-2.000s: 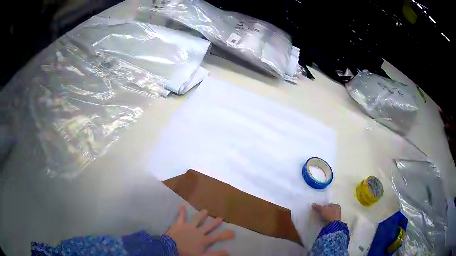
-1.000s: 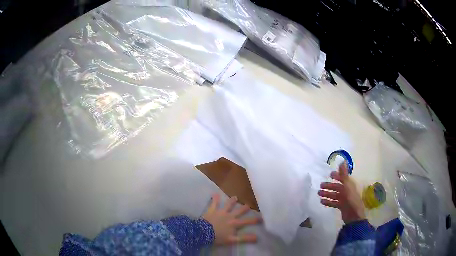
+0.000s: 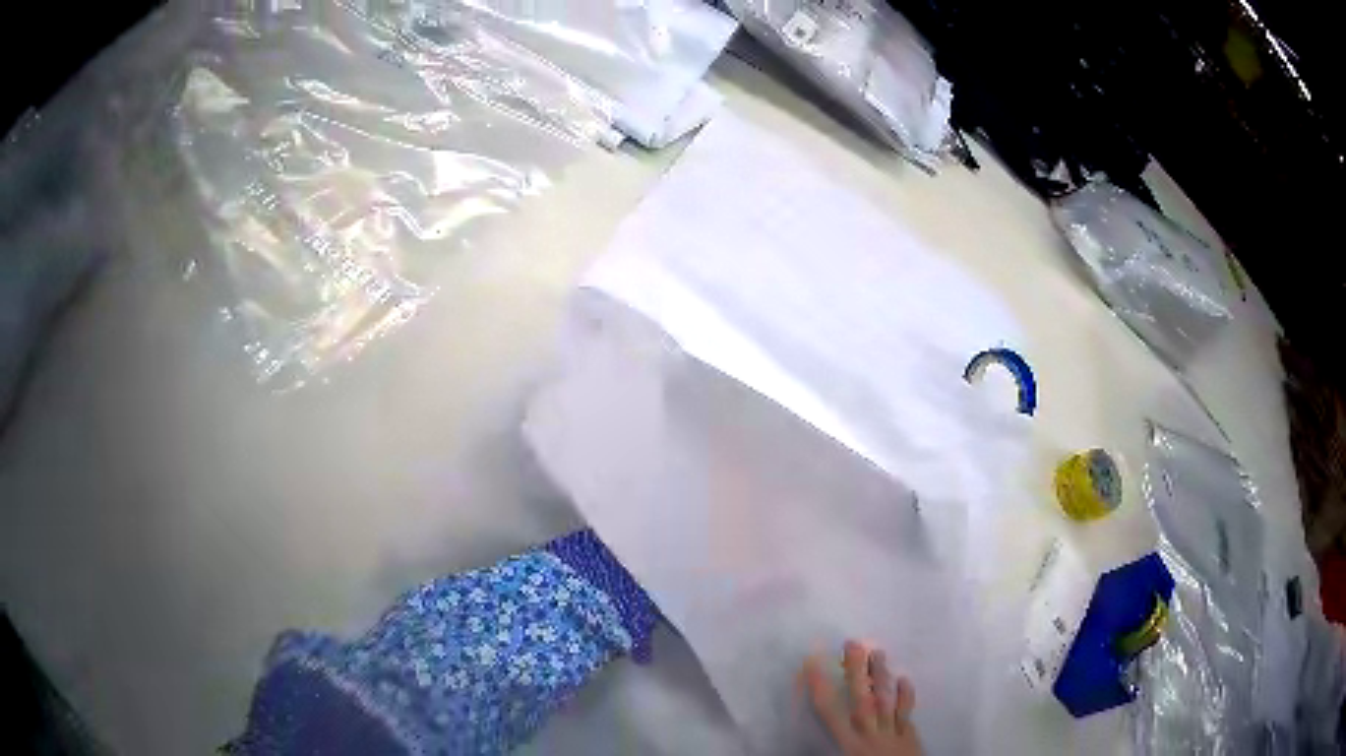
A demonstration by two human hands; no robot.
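A large white tissue sheet (image 3: 694,502) is folded over towards me and lies on more white tissue (image 3: 827,266). The brown cloth piece does not show; the folded sheet covers where it lay. My left hand is hidden under this sheet, with only the flowered blue sleeve in sight and a faint pinkish tint through the tissue. My right hand (image 3: 864,706) lies on the sheet near the bottom edge, fingers slightly spread, cut off by the picture's edge.
A blue tape roll (image 3: 1008,377) is partly covered by tissue. A yellow tape roll (image 3: 1089,485), a blue dispenser (image 3: 1110,638) and a label sheet (image 3: 1051,613) are at right. Clear bags (image 3: 369,163) lie at left; a packed bag (image 3: 864,59) and a puffy bag (image 3: 1144,259) lie beyond.
The tissue has been folded over the brown piece, which has gone from sight. My left hand has gone under the sheet. My right hand has moved from the blue roll down to the sheet.
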